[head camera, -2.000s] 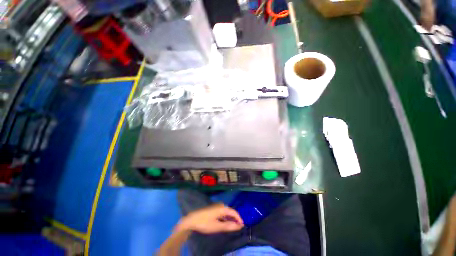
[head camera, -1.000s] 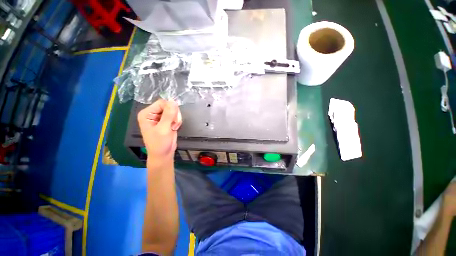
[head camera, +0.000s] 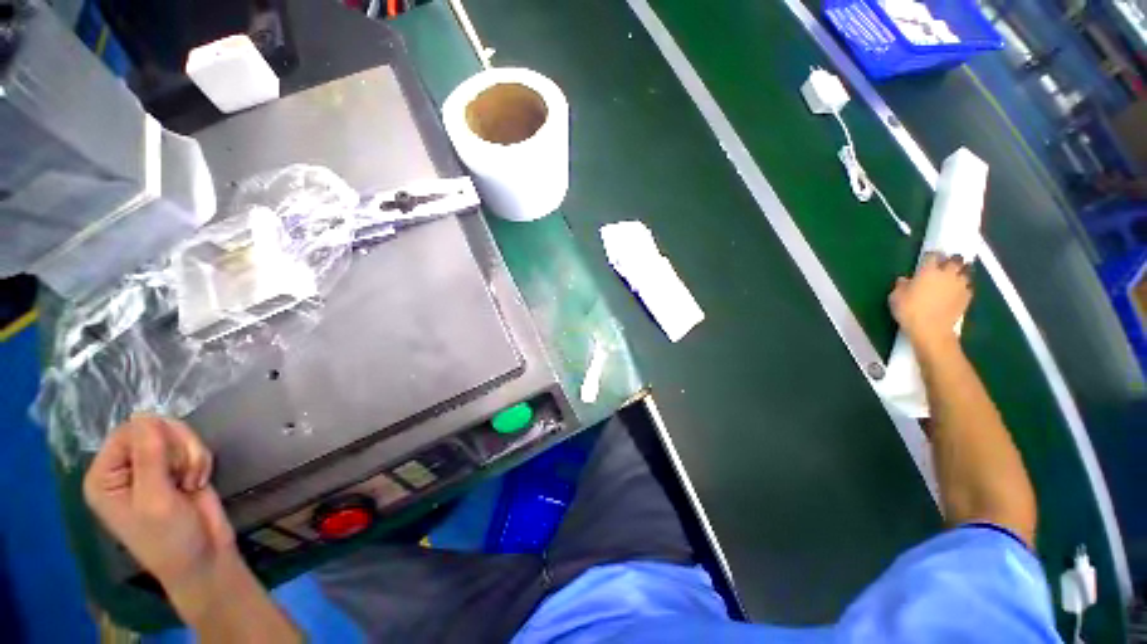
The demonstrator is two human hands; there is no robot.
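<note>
My right hand (head camera: 933,299) is stretched out over the conveyor on the right, its fingers wrapped over a long white bar (head camera: 958,208) lying at a slant on the belt. My left hand (head camera: 151,484) is curled shut at the welder base's front left, beside the crinkled clear film (head camera: 120,359). I see nothing in it. The pale fixture (head camera: 245,283) sits on the base under the film. The red emergency stop (head camera: 343,517) and one green button (head camera: 512,418) show at the front.
A thick white roll (head camera: 516,151) stands beside the base. A stacked white strip (head camera: 654,279) lies right of it. A white adapter with cable (head camera: 826,92) lies on the belt, another (head camera: 1078,585) at lower right. A blue bin (head camera: 912,38) is at the far side. A slotted clamp bar (head camera: 415,201) sticks out right.
The view has swung right. My right hand, unseen one second ago, is now on the white bar on the belt. My left hand stays curled near the base's front left.
</note>
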